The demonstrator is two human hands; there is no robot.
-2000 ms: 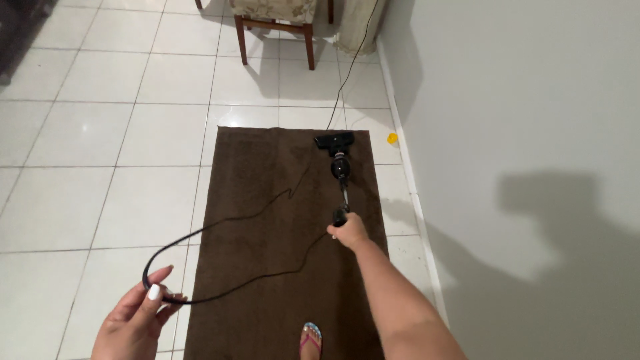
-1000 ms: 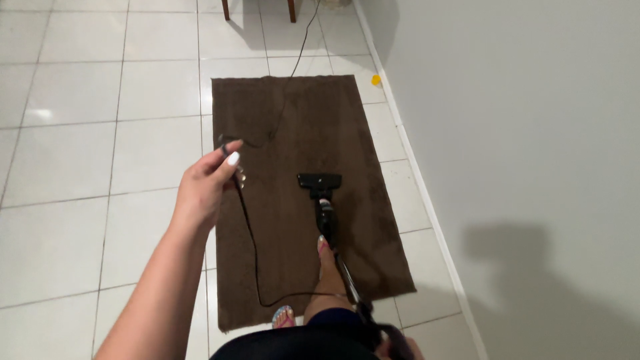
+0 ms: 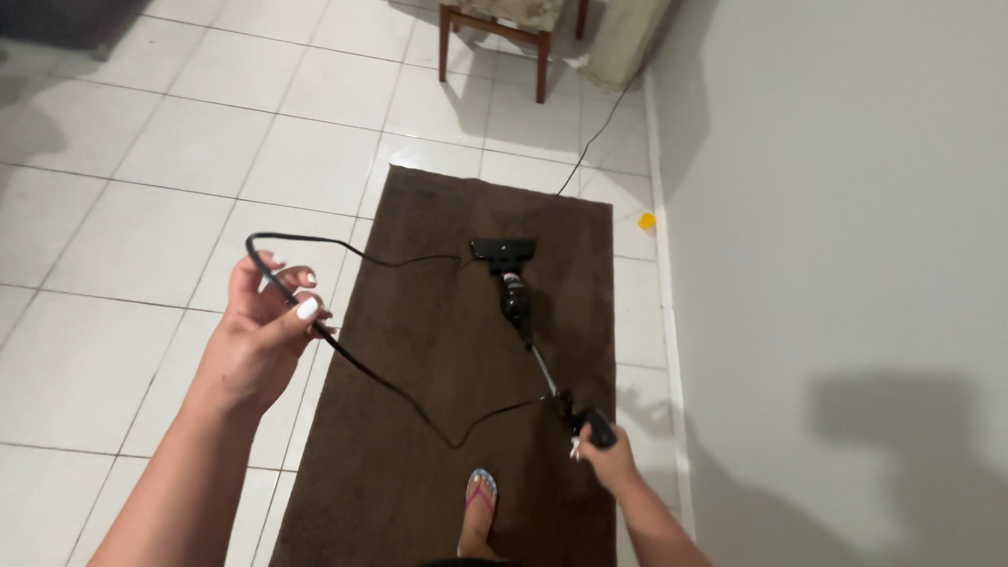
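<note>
Between the thumb and fingers of my left hand (image 3: 272,331) runs a black power cord (image 3: 386,383), which loops out over the rug. My right hand (image 3: 610,457) grips the black handle of a stick vacuum cleaner (image 3: 516,303). Its wide floor head (image 3: 504,252) lies flat on a dark brown rug (image 3: 425,331), beyond my foot. The cord's lower part reaches the vacuum near the handle; its other part crosses the rug near the floor head.
A wooden chair (image 3: 542,67) with a patterned seat stands beyond the rug. A grey wall (image 3: 827,236) runs along the right. A small yellow object (image 3: 646,220) lies by the skirting. My foot in a flip-flop (image 3: 480,492) is on the rug. Further cord (image 3: 591,144) trails past the rug's far edge.
Since one second ago, the vacuum's floor head has moved away from me, towards the rug's far end. My right hand, low at the view's edge then, is now fully visible on the handle.
</note>
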